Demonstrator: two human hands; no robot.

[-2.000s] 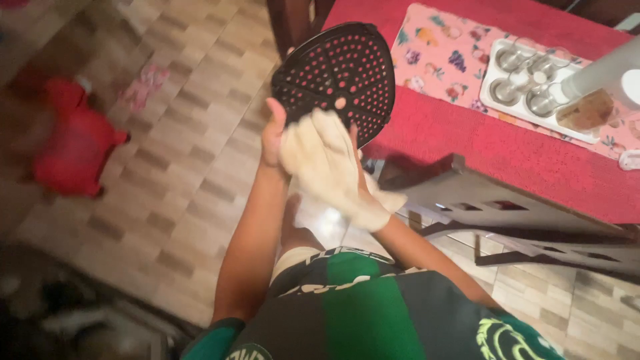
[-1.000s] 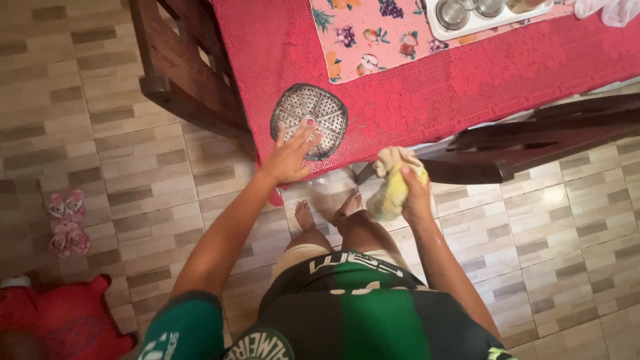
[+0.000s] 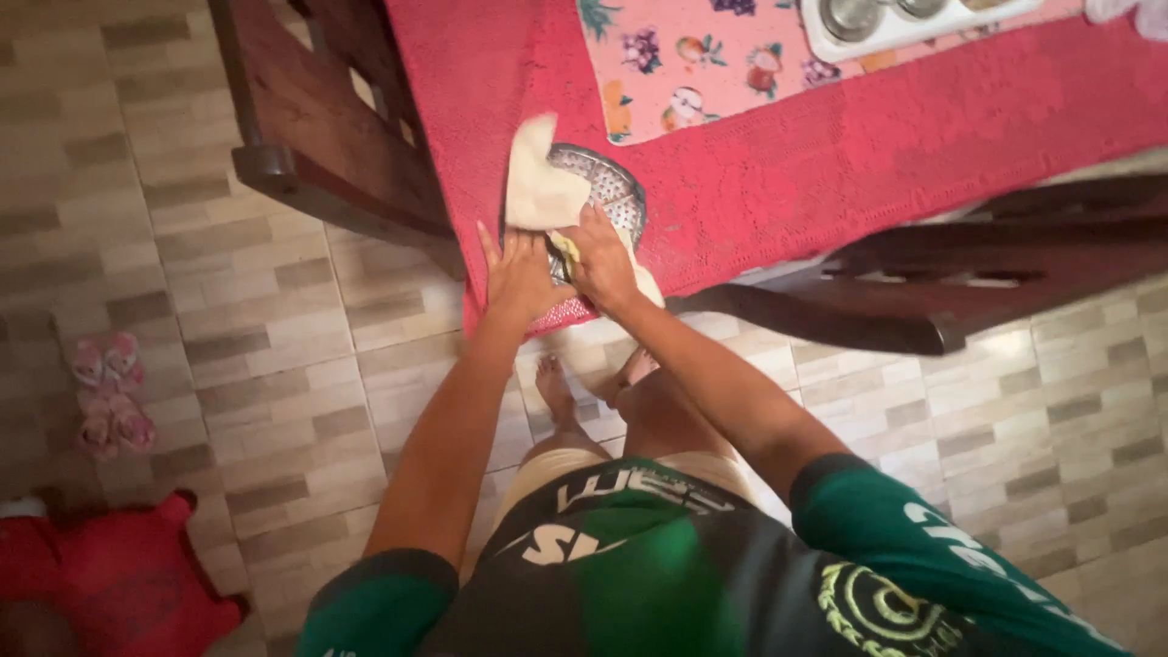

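Note:
A round-cornered perforated metal tray (image 3: 620, 196) lies on the red lace tablecloth (image 3: 776, 155) at the table's corner. My right hand (image 3: 598, 260) grips a cream cloth (image 3: 543, 187) with a yellow patch and presses it on the tray; the cloth covers the tray's left part and hangs out below my right wrist. Beside it, my left hand (image 3: 525, 274) rests with spread fingers on the tray's near left edge, its fingertips at the cloth's lower edge. Part of the tray is hidden under the cloth and both hands.
Dark wooden chairs stand at the table's left side (image 3: 338, 128) and near side (image 3: 876, 274). A fruit-print placemat (image 3: 721, 82) holds a white tray (image 3: 826, 46) with glass jars or cups. Pink sandals (image 3: 114, 392) and a red stuffed object (image 3: 137, 584) lie on the tiled floor.
The perforated tray was held up two seconds ago, then lay on the table. Since one second ago, my right hand has brought the cloth from beside the table onto the tray.

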